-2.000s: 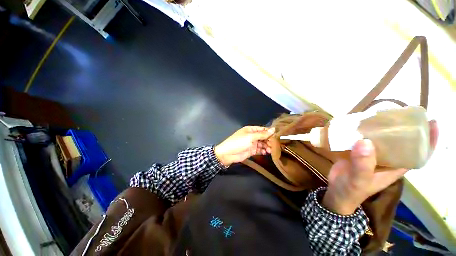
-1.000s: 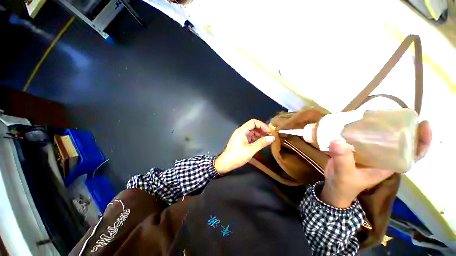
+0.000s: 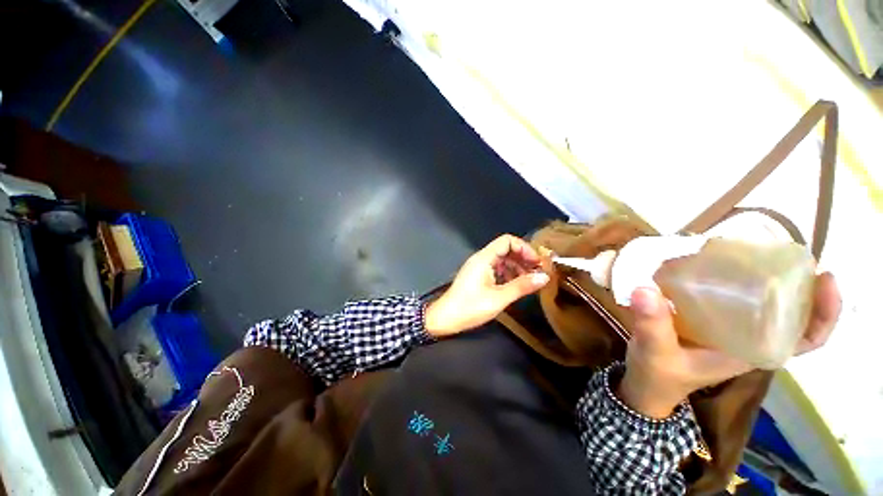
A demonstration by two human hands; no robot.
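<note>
A brown handbag (image 3: 736,412) sits on my lap against the table edge, its opening with a gold zipper (image 3: 595,308) facing me. One handle (image 3: 825,174) lies on the table. My right hand (image 3: 683,349) holds a squeeze bottle (image 3: 741,295) of milky yellow liquid, tilted with its thin pale nozzle (image 3: 581,263) pointing left at the bag's top corner. My left hand (image 3: 489,284) pinches a small tan tip (image 3: 545,254) at that corner, right beside the nozzle's end. Whether they touch is too small to tell.
The white-covered table (image 3: 620,92) runs along the upper right. Grey pieces with yellow edges (image 3: 844,29) lie at the top right corner. Blue bins (image 3: 155,266) stand at the left on the dark floor (image 3: 290,174). A metal frame (image 3: 208,15) shows at top left.
The view has shifted slightly. The bottle is tilted more, its base lower, with the nozzle still at the corner. My left hand's fingers have shifted a little around the tip.
</note>
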